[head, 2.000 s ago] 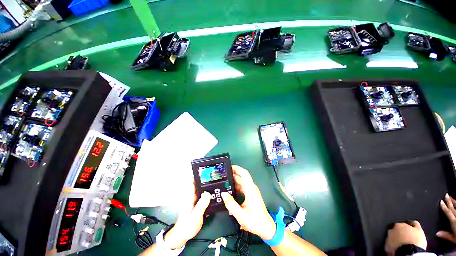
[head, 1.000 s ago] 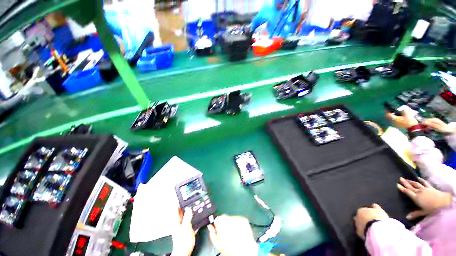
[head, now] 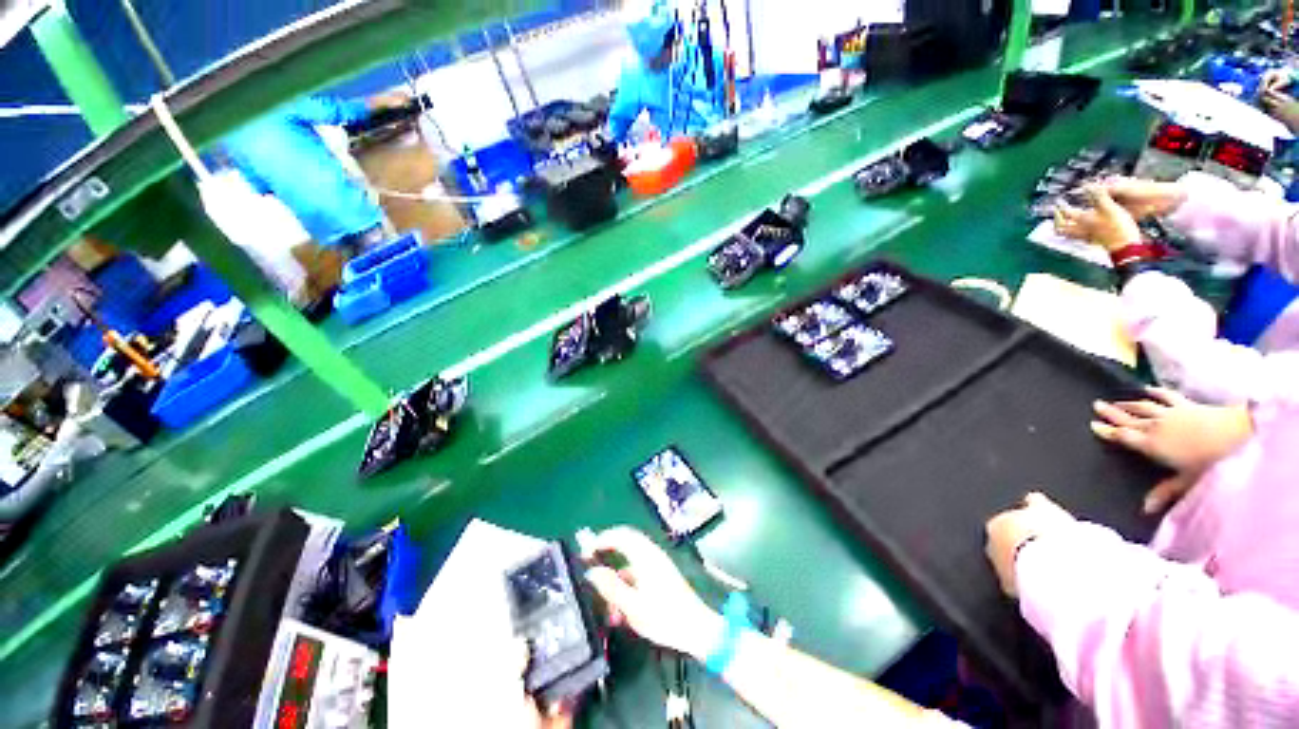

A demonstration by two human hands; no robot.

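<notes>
A black handheld unit (head: 559,634) is tilted at the lower middle, its screen dark or showing no clear picture. My left hand (head: 544,709) holds it from below, mostly hidden and cut off by the bottom edge. My right hand (head: 638,587), with a blue wristband, is beside the unit's upper right edge, fingers bent. Blur hides whether its fingertips grip anything small. An open unit with a bare circuit board (head: 678,491) lies on the green bench, up and right of my right hand.
White paper (head: 453,627) lies left of the unit. A power supply (head: 339,681) and a board-filled black tray (head: 268,570) are at lower left. Another person's hands (head: 1161,427) rest at the right black tray (head: 933,427). Open housings (head: 598,335) line the belt.
The view has swung right and up. The unit's lit picture has become dark. My right hand has moved from the unit's buttons and lower edge up beside its upper right edge.
</notes>
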